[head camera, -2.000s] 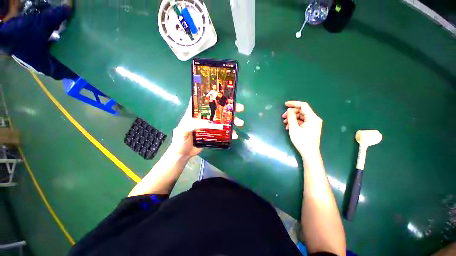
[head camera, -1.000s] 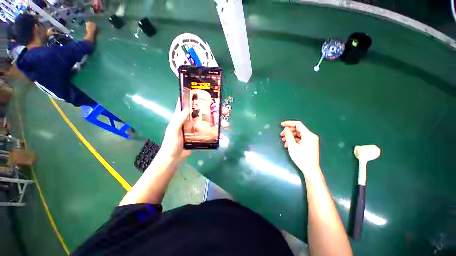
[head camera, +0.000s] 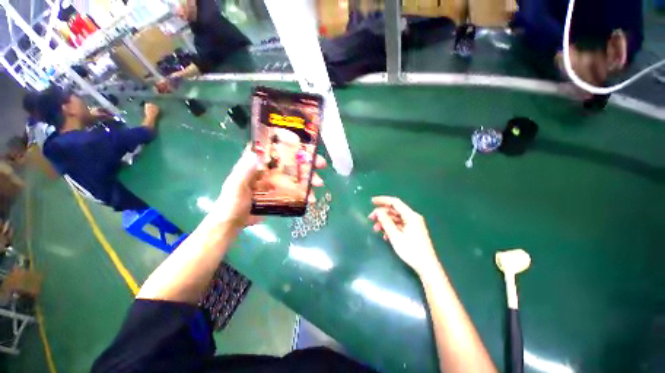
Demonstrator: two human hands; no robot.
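A smartphone (head camera: 286,153) with a lit orange-red screen is held upright in my left hand (head camera: 239,191), left of centre. My right hand (head camera: 399,226) is over the green tabletop (head camera: 437,182), fingers loosely curled, with nothing seen in it. A pile of small metal rings (head camera: 312,218) lies just below and right of the phone. A mallet (head camera: 513,280) with a cream head and black grip lies at the right. A silver inner assembly (head camera: 485,140) with a pale-tipped lead lies beside a black housing (head camera: 520,136) at the upper right.
A white post (head camera: 313,95) stands behind the phone. A neighbour in dark blue (head camera: 95,149) sits at the left by a blue stool (head camera: 149,229). A black tray (head camera: 224,295) is below the table edge. More people (head camera: 594,44) are across the table.
The view has tilted up, showing people across the table. My left hand has raised the phone relative to the ring pile, now uncovered. The white round housing is no longer seen. My right hand remains curled.
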